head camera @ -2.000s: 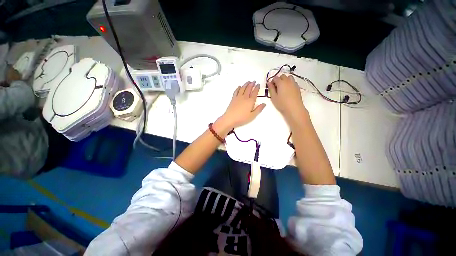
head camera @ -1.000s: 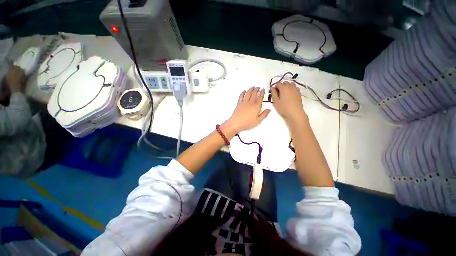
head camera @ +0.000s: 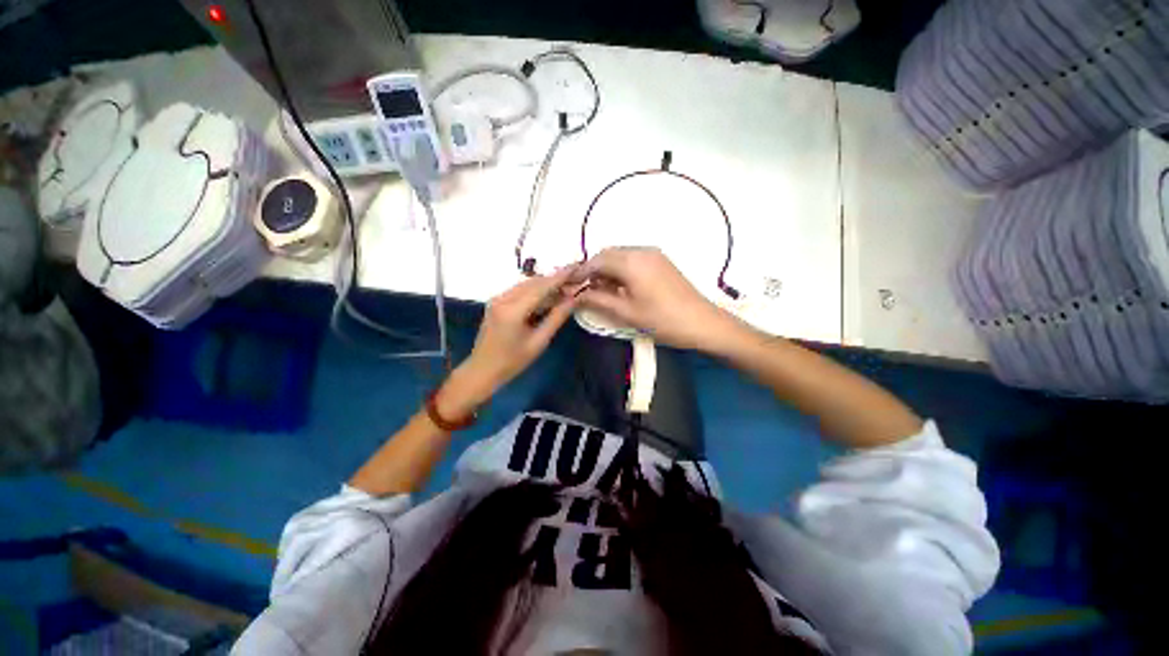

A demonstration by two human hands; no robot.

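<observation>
The white octagonal panel lies on the bench, its edges hard to see against the white top; a thin dark wire ring curves over it, with black connectors at the top and lower right. My left hand and my right hand meet at the panel's lower left. Their fingertips pinch a small dark wire end, mostly hidden by the fingers. A pale strip, the display controller edge-on, is below the panel near my lap. A loose test lead with black plugs lies left of the panel.
A power strip with a power meter and white adapter is at left. A second display unit sits beside a panel stack. Tall striped stacks stand right. Another panel is on the dark conveyor.
My hands have moved from the panel's top to its lower left and come together. The loose lead has gone from the right side to the left. The view has shifted.
</observation>
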